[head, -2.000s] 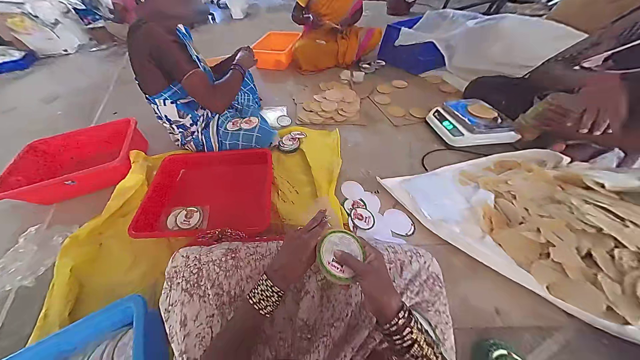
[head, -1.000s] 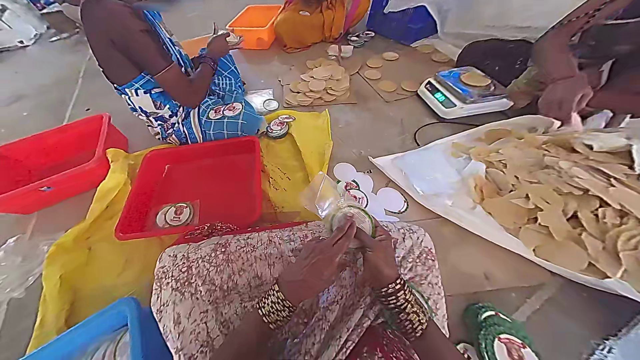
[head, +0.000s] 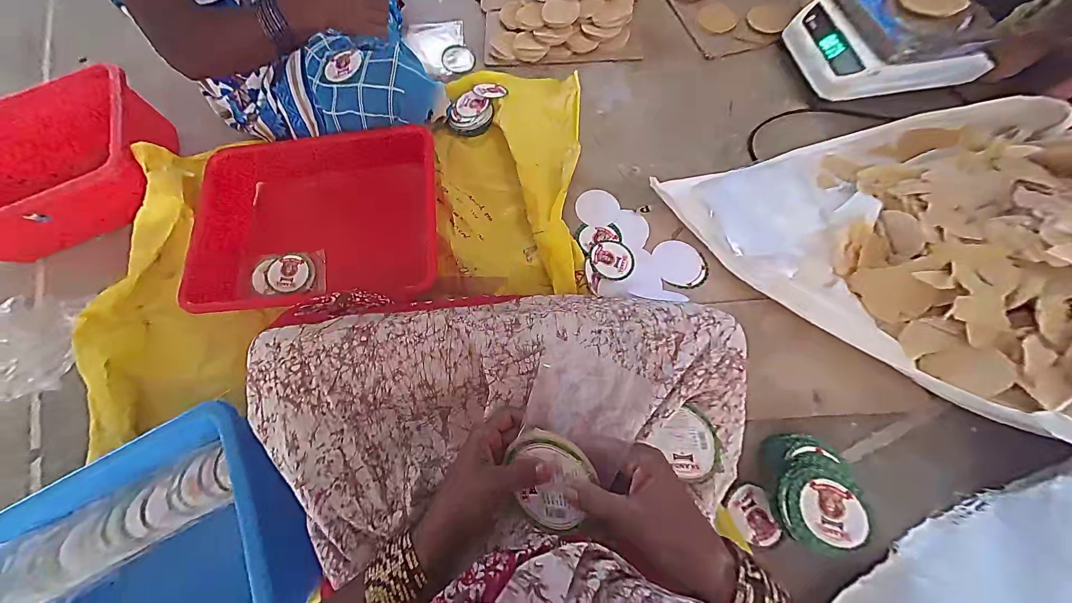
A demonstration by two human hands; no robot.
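Above my patterned skirt, my left hand [head: 477, 486] and my right hand [head: 645, 511] together hold a clear plastic packet [head: 586, 394] with a round printed label [head: 553, 481] at its lower end. Both thumbs press on the label's face. Another round label [head: 687, 442] lies on the skirt just right of my right hand. Beyond my knees, a red plastic tray [head: 335, 188] holds a flat packet with round labels [head: 289, 273]. Loose white discs and printed labels [head: 611, 260] are spread on the floor right of the yellow sheet [head: 536, 167].
A blue crate [head: 230, 452] of packed discs stands at lower left, another red tray [head: 109, 176] at far left. Stacked green-edged labels [head: 825, 502] lie at right. Flat tan pieces [head: 963, 276] cover a white sheet near a digital scale [head: 888, 59]. A person sits beyond the tray.
The packet's clear part now stretches away from me between my hands, with the label low in it. A round label now shows on the skirt by my right hand. The view has tilted down.
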